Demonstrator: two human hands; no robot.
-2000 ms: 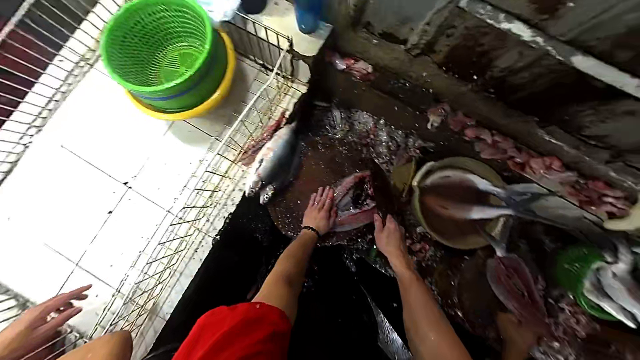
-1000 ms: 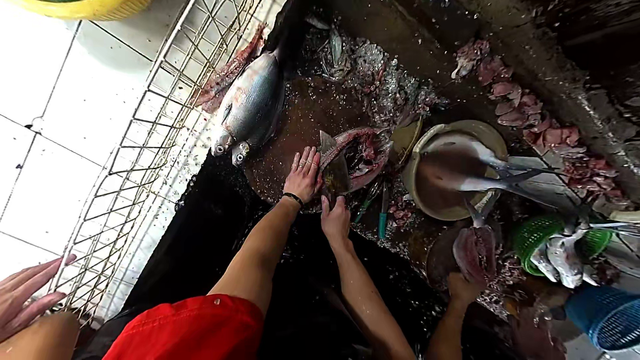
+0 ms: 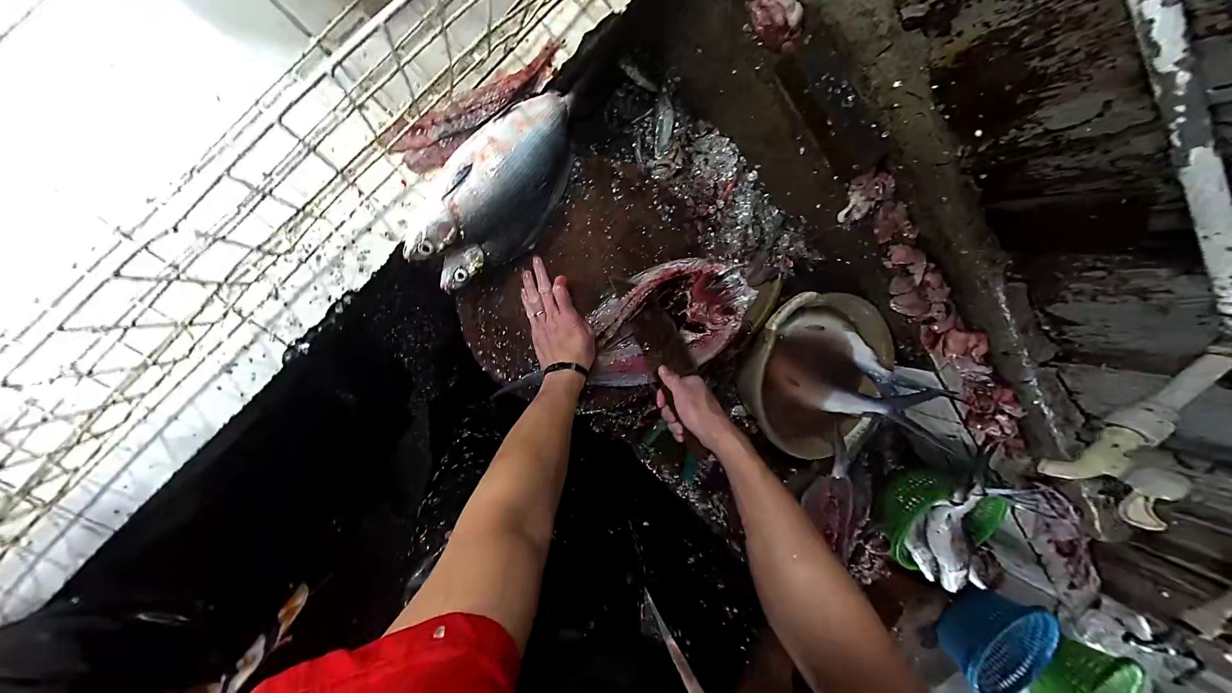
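Observation:
An opened fish (image 3: 717, 308), its red inside showing, lies on a round brown chopping board (image 3: 597, 231). My right hand (image 3: 691, 409) is closed round the handle end of a dark, broad-bladed knife (image 3: 662, 339), whose blade lies over the fish. My left hand (image 3: 558, 322), with a dark band at the wrist, is spread flat on the board against the fish's left side and holds nothing. Two whole silvery fish (image 3: 510, 178) lie at the board's upper left, beside a strip of red flesh (image 3: 472, 115).
A round tub (image 3: 762, 371) of murky water with fish tails sticking out stands right of the board. Beyond are a green basket (image 3: 905, 505) of fish, a blue basket (image 3: 996, 635) and a row of fish scraps (image 3: 910, 279). A wire rack (image 3: 289, 164) borders the left; a tap (image 3: 1116, 448) is at right.
One second ago my hands were close together near the blade; now they are apart, the left flat on the board. The person's hand at the lower left is out of view. The view has shifted.

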